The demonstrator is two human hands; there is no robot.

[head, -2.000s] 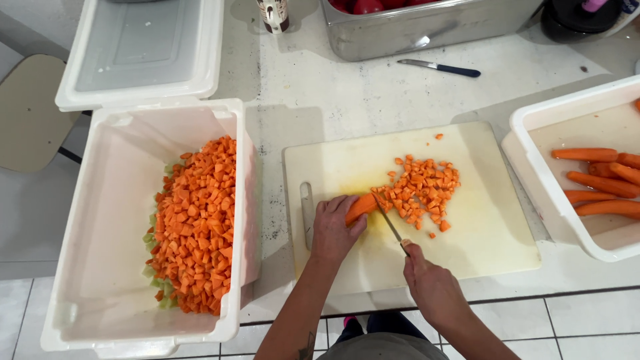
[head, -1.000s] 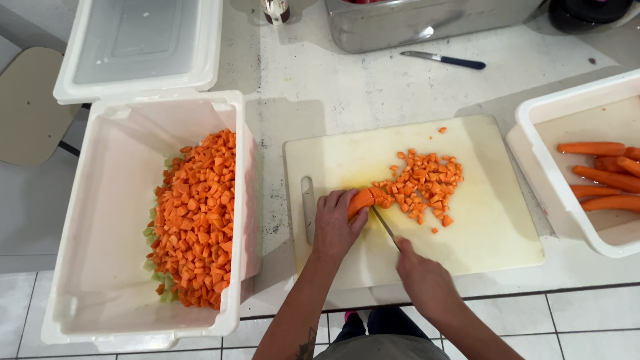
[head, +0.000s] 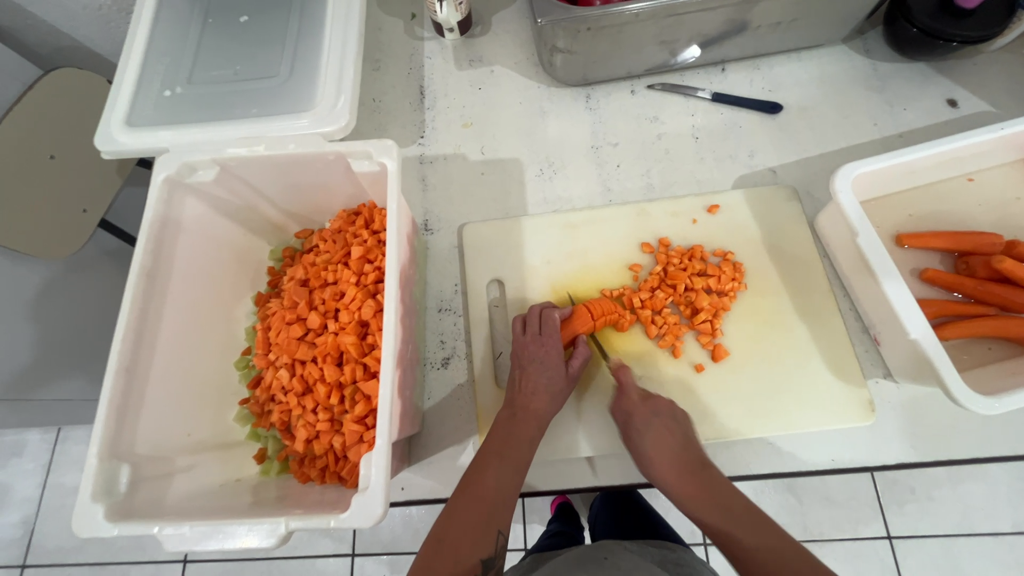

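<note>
My left hand (head: pixel 546 352) presses a bundle of carrot pieces (head: pixel 590 317) onto the white plastic cutting board (head: pixel 784 384), near its slot handle. Several cross cuts show at the bundle's right end. In my right hand (head: pixel 650 416) is a kitchen knife (head: pixel 599 347); its blade lies across the carrot just right of my left fingers, partly hidden, and its handle is covered by my fist. Diced carrot (head: pixel 690 292) lies loose on the board to the right of the bundle, touching its cut end.
A white plastic tub (head: pixel 192 344) at left holds diced carrot over pale green pieces; a lidded container (head: pixel 232 64) is behind it. Whole carrots (head: pixel 972 284) lie in a white tub (head: pixel 888 320) at right. A paring knife (head: pixel 744 102) lies before a steel pan (head: pixel 680 44).
The knife and my right hand have shifted a little left along the carrot, and more cross cuts now show in it. My left hand still holds the carrot.
</note>
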